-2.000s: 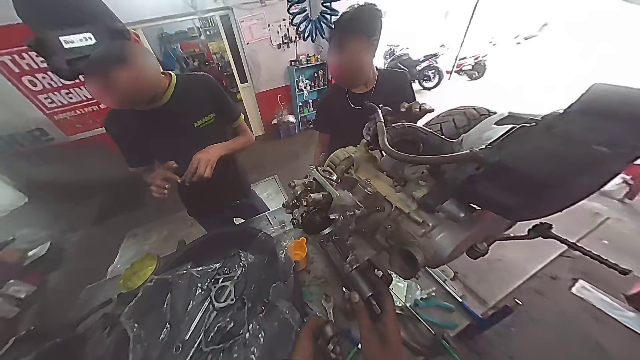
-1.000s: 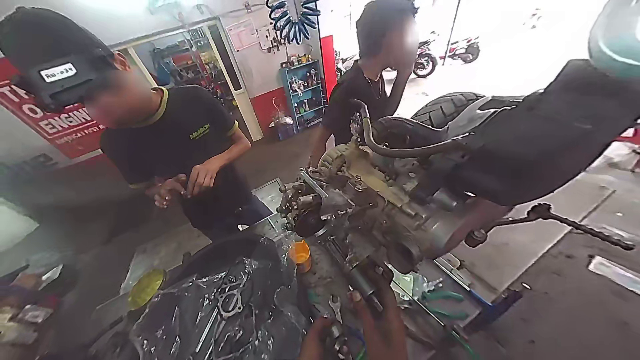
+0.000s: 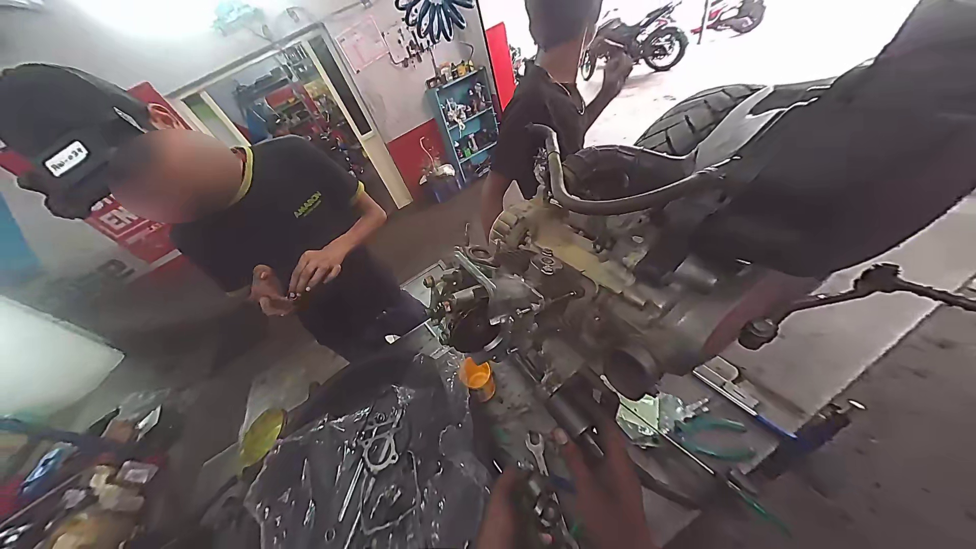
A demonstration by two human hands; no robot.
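Note:
At the bottom of the head view, my left hand [image 3: 499, 509] is at a small dark metal part [image 3: 543, 499] between my two hands; its fingers are partly hidden. My right hand [image 3: 606, 488] lies against a dark cylindrical metal part [image 3: 572, 418] below the scooter engine [image 3: 602, 305]; whether it grips it is unclear. An open-end wrench [image 3: 537, 451] lies just above the small part. An orange plastic cup [image 3: 478, 379] stands up and left of my hands. Metal gaskets [image 3: 381, 450] rest on a clear plastic sheet [image 3: 290, 488] to the left.
One person [image 3: 274, 198] stands at the left with hands together; another [image 3: 541, 107] stands behind the engine. Green-handled pliers [image 3: 713, 438] lie right of my hands. A kick-start lever [image 3: 823, 293] juts out at the right. A blue shelf [image 3: 463, 122] stands at the back.
The person behind the engine has turned the head away and raised a hand from near the engine. My hands stay in about the same place.

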